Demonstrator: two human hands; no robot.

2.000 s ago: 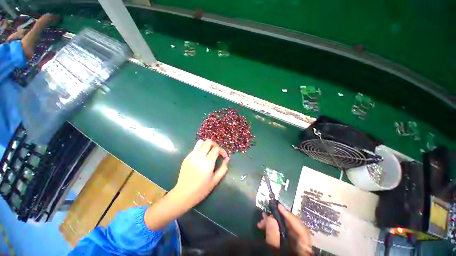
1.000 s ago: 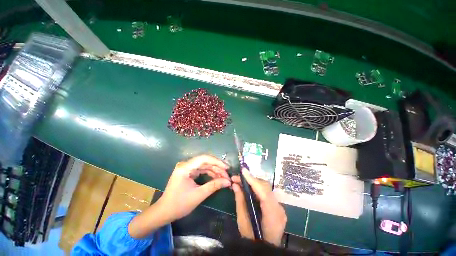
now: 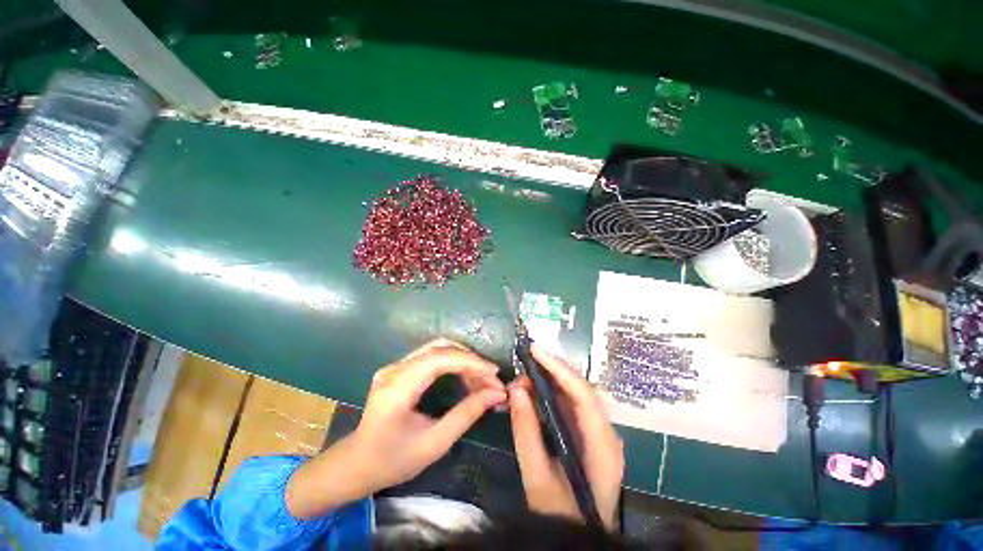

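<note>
My left hand (image 3: 426, 414) is bare, with thumb and fingertips pinched together beside my right hand; whatever tiny piece is between them is too small to tell. My right hand (image 3: 571, 441) holds the black soldering iron (image 3: 552, 414), its thin metal tip pointing up and away. A small green and white circuit board (image 3: 545, 314) lies on the bench just beyond my right hand, next to the iron's tip. A heap of small red components (image 3: 421, 231) lies to the left of the board. Rows of dark grey-purple pieces (image 3: 650, 366) lie on a cardboard sheet (image 3: 746, 407) at the right.
A black fume fan (image 3: 663, 221) and white tub (image 3: 792, 242) stand behind the cardboard. The soldering station (image 3: 830, 323) and yellow sponge (image 3: 922, 328) are at right, a pink tag (image 3: 855, 469) nearer. Clear trays (image 3: 65, 183) are far left. A green belt (image 3: 431, 81) carries boards beyond the pale rail (image 3: 399, 138).
My left hand has left the component heap and come to my right hand's fingertips. My right hand keeps the iron. The view has shifted, so the bench things sit further left and higher.
</note>
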